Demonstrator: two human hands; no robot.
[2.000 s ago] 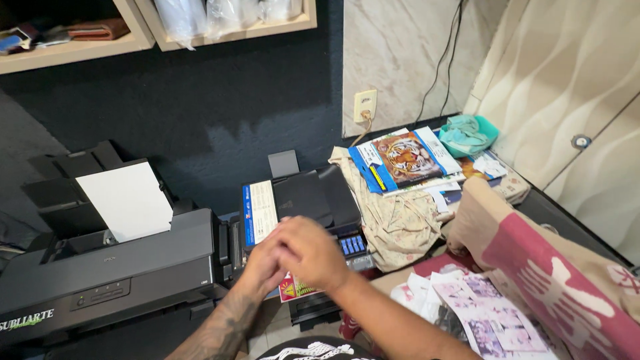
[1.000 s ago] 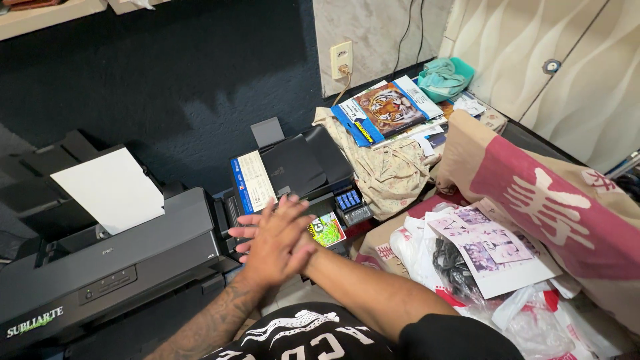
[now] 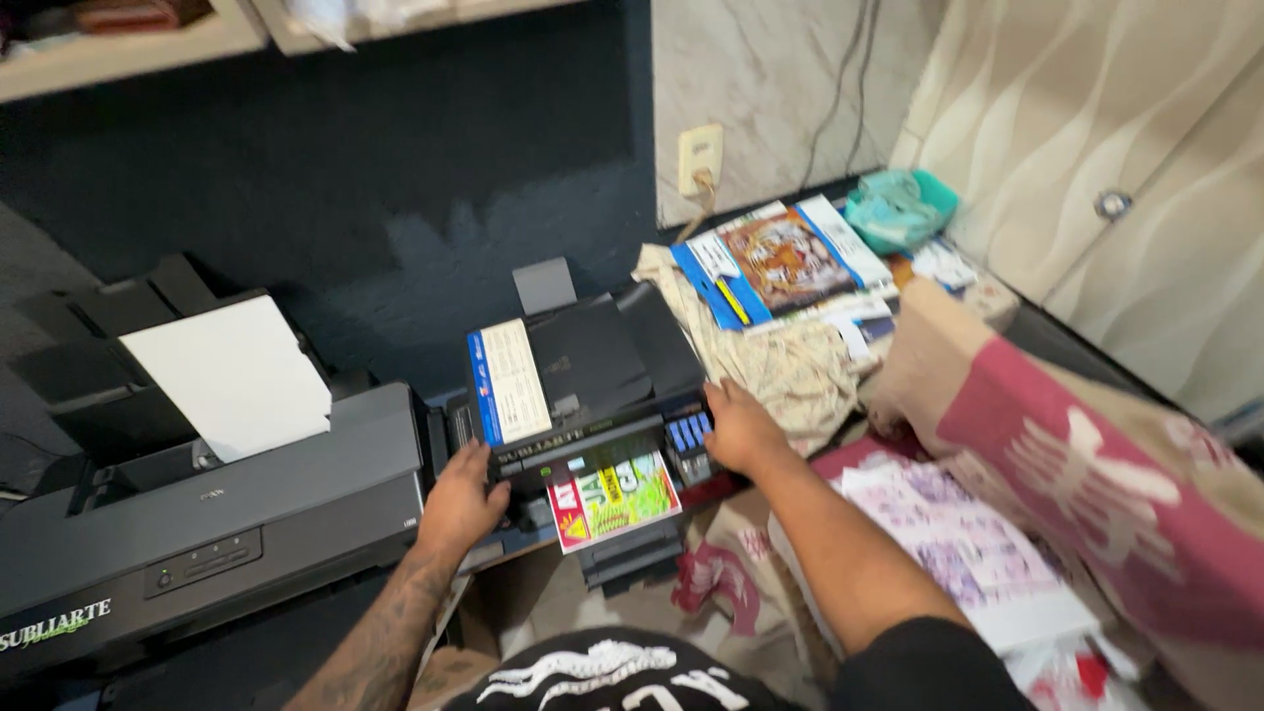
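A black ink-tank printer [image 3: 592, 360] stands in the middle, with a label strip [image 3: 511, 383] on its lid. My left hand [image 3: 464, 499] rests against its left front corner. At the right front side, beside the blue ink tank windows [image 3: 689, 432], my right hand [image 3: 741, 425] touches the casing. Whether the fingers grip the body cannot be told. A brightly coloured printed sheet [image 3: 617, 499] lies at the front output, above the dark output tray [image 3: 632, 555].
To the left stands a larger Epson printer [image 3: 296, 494] with white paper [image 3: 232, 375] in its rear feed. On the right are a beige cloth [image 3: 790, 385], a tiger-picture paper pack [image 3: 790, 257], a teal basket [image 3: 933, 197], printed sheets [image 3: 968, 538] and a red-and-beige fabric [image 3: 1086, 464].
My hands were clasped together in front of the smaller printer. They have moved apart, one to each side of it.
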